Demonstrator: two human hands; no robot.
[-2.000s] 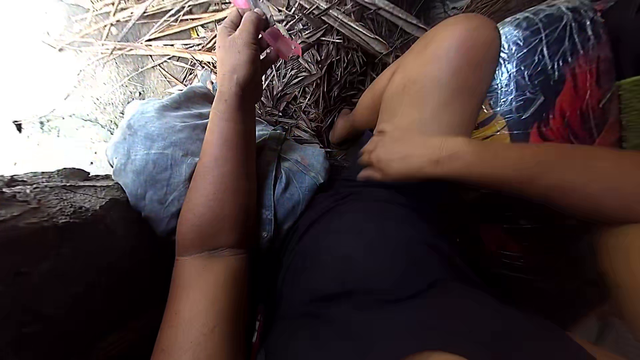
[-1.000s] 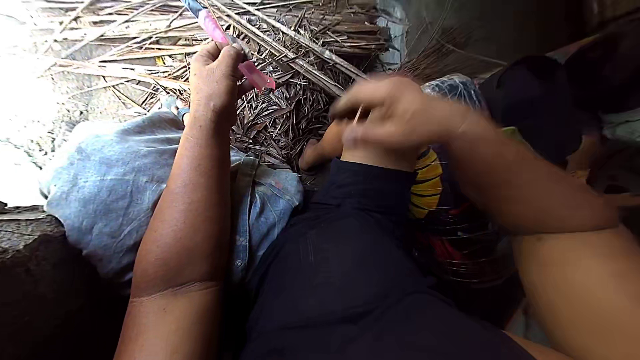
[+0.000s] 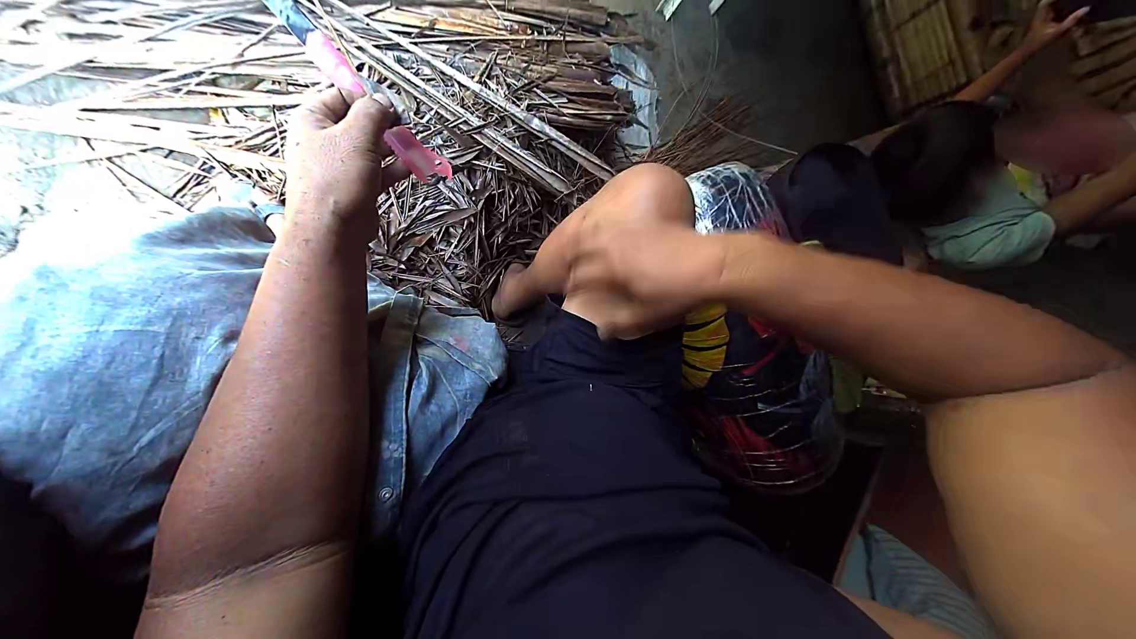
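My left hand (image 3: pixel 342 146), at the upper left, is closed around a pink plastic object (image 3: pixel 417 155) whose ends stick out on both sides of the fist. A blue part joins its upper end; what it is I cannot tell. My right hand (image 3: pixel 635 271) rests on or just over my bent leg near the knee, blurred, its fingers mostly hidden. Whether it holds anything does not show. Dark shorts (image 3: pixel 550 461) cover my lap. Beside them a faded blue denim garment (image 3: pixel 160 319) lies under my left forearm.
Dry leaves and stalks (image 3: pixel 461 213) cover the ground ahead. A bundle (image 3: pixel 754 426) wrapped in clear plastic stands right of my leg. Another person (image 3: pixel 985 231) is at the upper right, with an arm raised. Thin sticks (image 3: pixel 710 133) lie beyond my knee.
My right hand has moved about over the bent leg, blurred in each frame. My left hand keeps its hold on the pink object. The view has turned, bringing another person into sight at right.
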